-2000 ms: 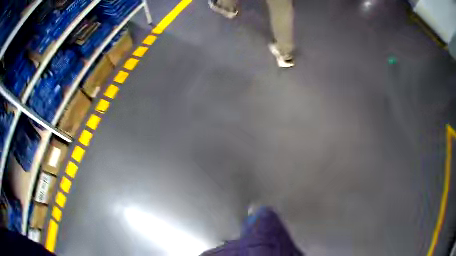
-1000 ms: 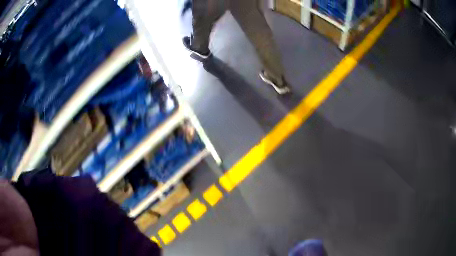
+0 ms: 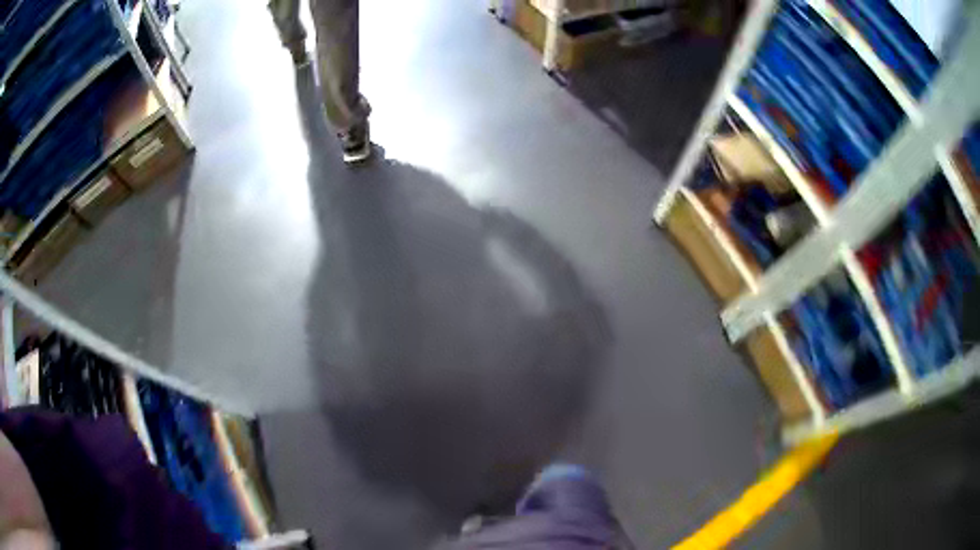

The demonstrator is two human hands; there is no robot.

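My left hand [image 3: 19,494] shows only as a blurred patch of skin at the lower left edge, beside a dark purple sleeve [image 3: 113,483]. It is cut off by the edge and its fingers cannot be made out. My right hand is not in view. Nearest are white-framed racks of blue packed items, one at the lower left [image 3: 183,440] and one at the right [image 3: 827,204]. Brown cartons [image 3: 768,371] stand on the right rack's bottom level.
A person in tan trousers [image 3: 339,64] walks ahead at the upper left. Another rack with labelled brown cartons [image 3: 145,156] stands at the upper left, and a shelf [image 3: 548,38] at the top. A yellow line [image 3: 763,494] marks the grey floor at lower right.
The view has turned into an aisle between racks. The person now shows further left, the yellow line has shifted to the lower right, and a rack now shows at the right.
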